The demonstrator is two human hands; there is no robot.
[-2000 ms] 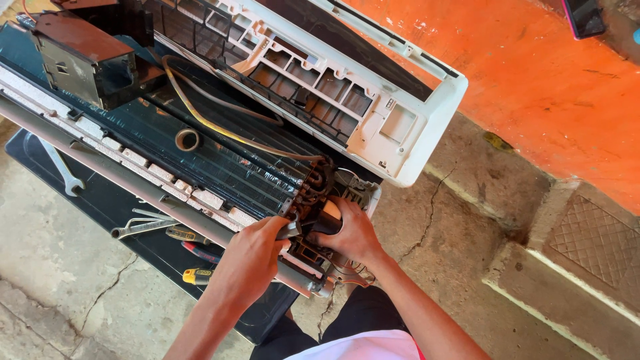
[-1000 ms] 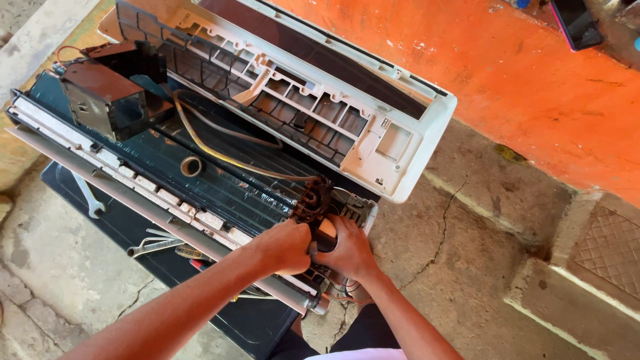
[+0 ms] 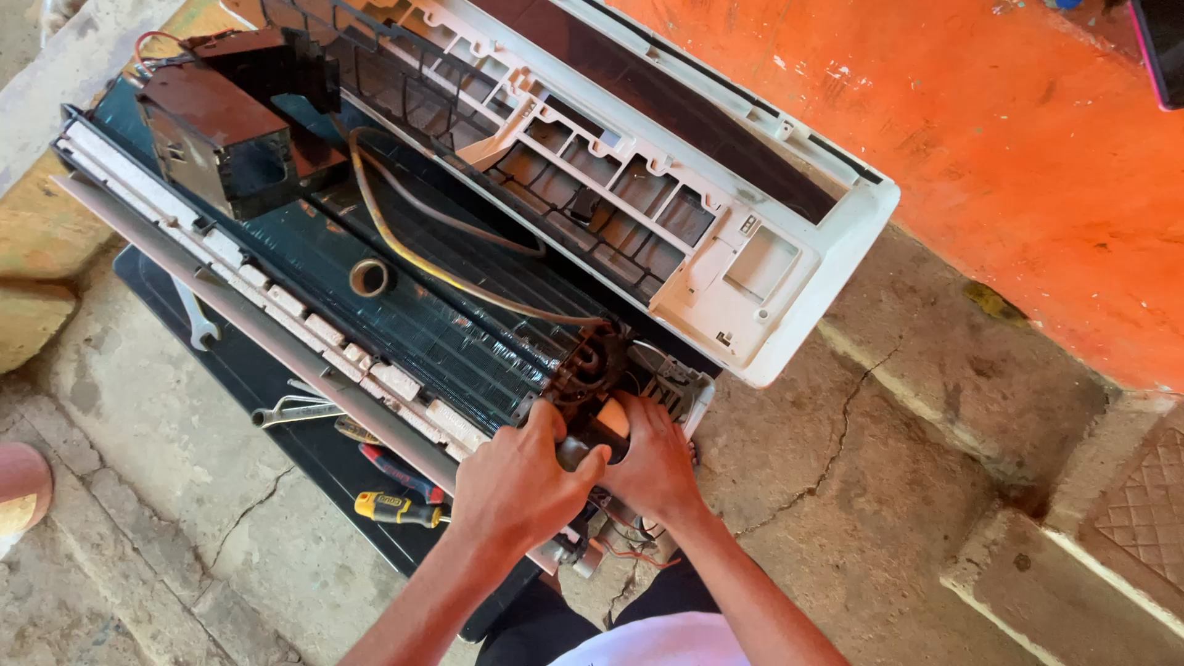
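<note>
An air conditioner indoor unit lies opened, with its finned coil [image 3: 444, 314] facing up. At its near right end, beside the copper pipe bends [image 3: 589, 363], my left hand [image 3: 527, 481] rests against the coil's end plate, thumb on a dark rounded part [image 3: 578, 450] that looks like a motor. My right hand [image 3: 652, 453] curls around the other side of this part, next to an orange-tan piece [image 3: 612, 418]; its fingertips are partly hidden. Thin loose wires [image 3: 638, 552] hang below my hands. A brown tape roll [image 3: 370, 277] and a yellowish cable [image 3: 407, 254] lie on the coil.
The white front casing [image 3: 786, 319] lies behind the coil, and a dark control box [image 3: 217, 139] sits at its far left. On the black tabletop [image 3: 305, 472] are a spanner [image 3: 192, 314], more wrenches [image 3: 301, 410] and a yellow-black screwdriver [image 3: 398, 509]. An orange wall [image 3: 980, 157] stands at right.
My left hand has shifted its hold, its thumb and fingers now spread around the dark part. My right hand stays at the same end of the unit.
</note>
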